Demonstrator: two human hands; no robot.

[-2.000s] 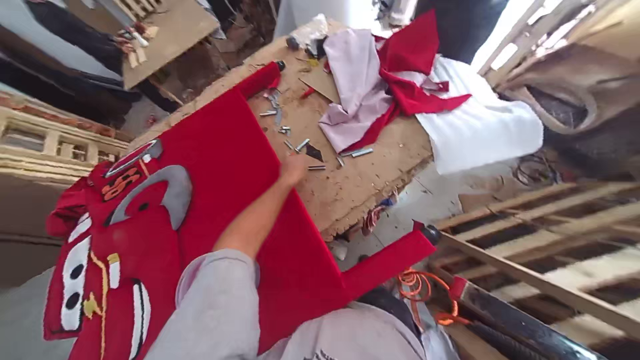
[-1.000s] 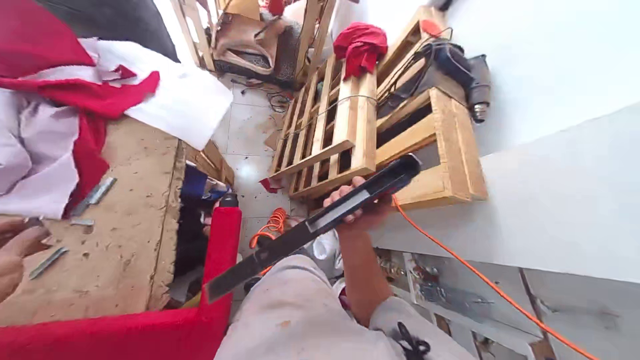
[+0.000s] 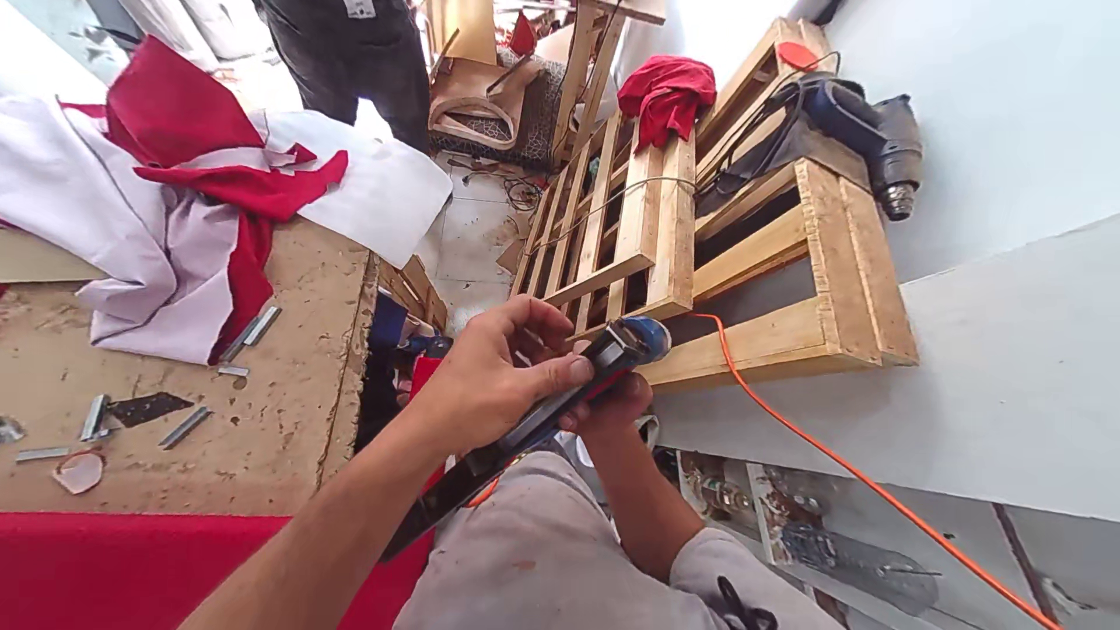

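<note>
My right hand (image 3: 617, 402) grips a long black pneumatic stapler (image 3: 534, 429), held slanting above my lap with its blue end (image 3: 649, 339) up and to the right. Over the upper part of the tool is my left hand (image 3: 507, 372), its fingers curled and its thumb against the tool's side; whether it pinches something small is hidden. Strips of staples (image 3: 185, 428) and a dark scrap (image 3: 150, 409) lie on the worn wooden table (image 3: 289, 402) at left. Red upholstery (image 3: 131, 560) runs along the table's near edge.
Red and pale fabric (image 3: 166, 289) lies on the table's far side. Wooden pallet-like frames (image 3: 674, 236) stand ahead, bearing a red cloth (image 3: 669, 92) and a heat gun (image 3: 892, 149). An orange hose (image 3: 814, 437) crosses at right. A person (image 3: 350, 52) stands beyond the table.
My left hand has moved right, from over the staple strips on the table to the stapler. The stapler came into view in my right hand. The view has swung right since the earliest frame.
</note>
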